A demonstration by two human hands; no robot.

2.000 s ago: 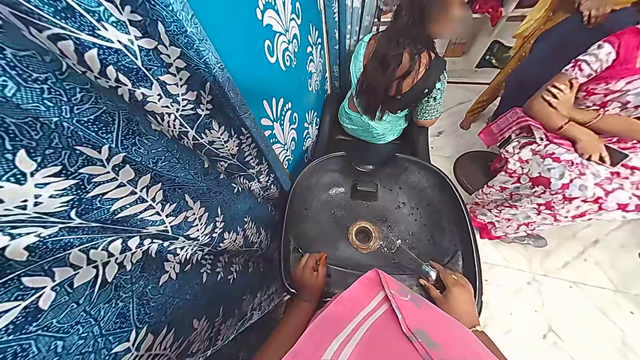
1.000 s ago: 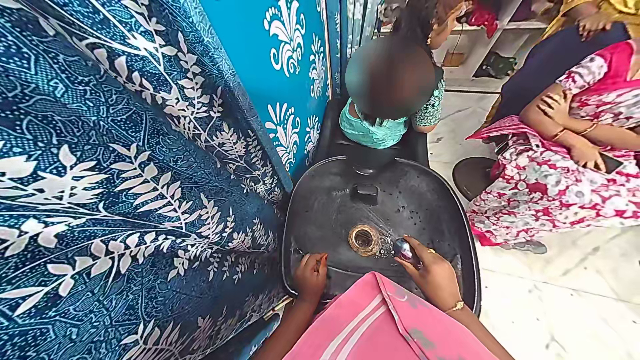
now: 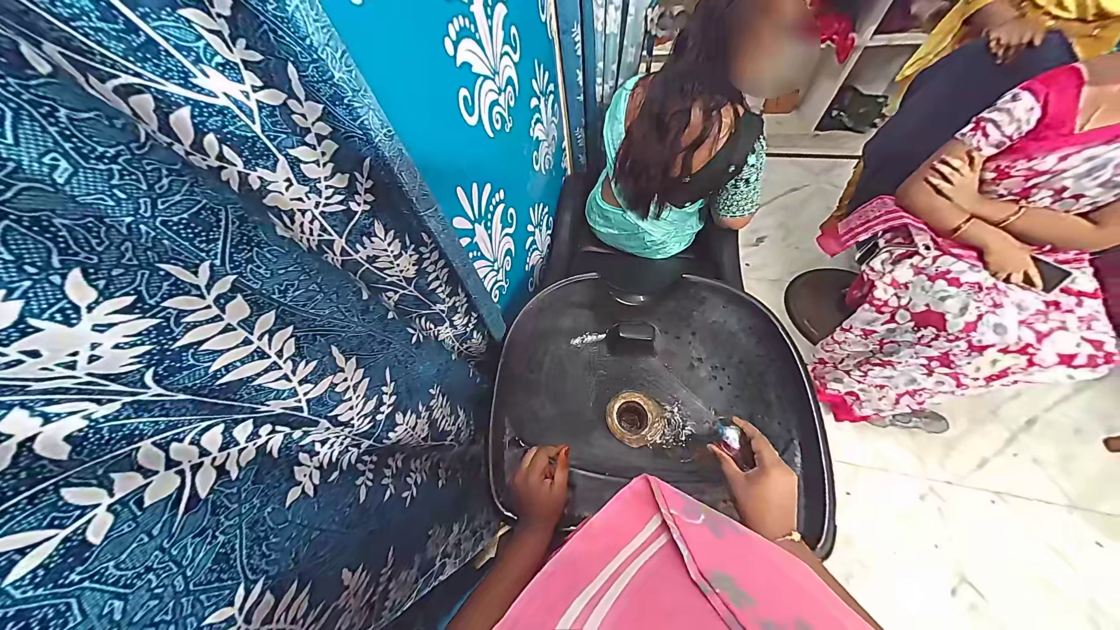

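Observation:
A black salon wash basin (image 3: 560,385) lies in front of me, with a round brownish drain (image 3: 634,418) in its middle. My right hand (image 3: 759,486) holds a shiny metal spray head (image 3: 733,439) over the basin's right side, and water sprays from it toward the drain and the far wall. My left hand (image 3: 540,483) rests at the near left of the basin with curled fingers; whether it holds anything cannot be seen. Beyond the neck rest (image 3: 632,271) a person with long dark hair (image 3: 678,114) sits upright in a black chair, back toward me.
A blue curtain with white leaf patterns (image 3: 219,332) hangs close on the left, beside a blue patterned wall panel (image 3: 437,105). At the right a person in a floral dress (image 3: 971,324) sits with crossed arms, holding a phone (image 3: 1050,275). A dark round stool (image 3: 818,304) stands behind the basin's right edge.
The spray head has turned, and its spray now reaches farther across the basin than one second ago. The seated person's head, bent back a second ago, is upright. My left hand has hardly moved.

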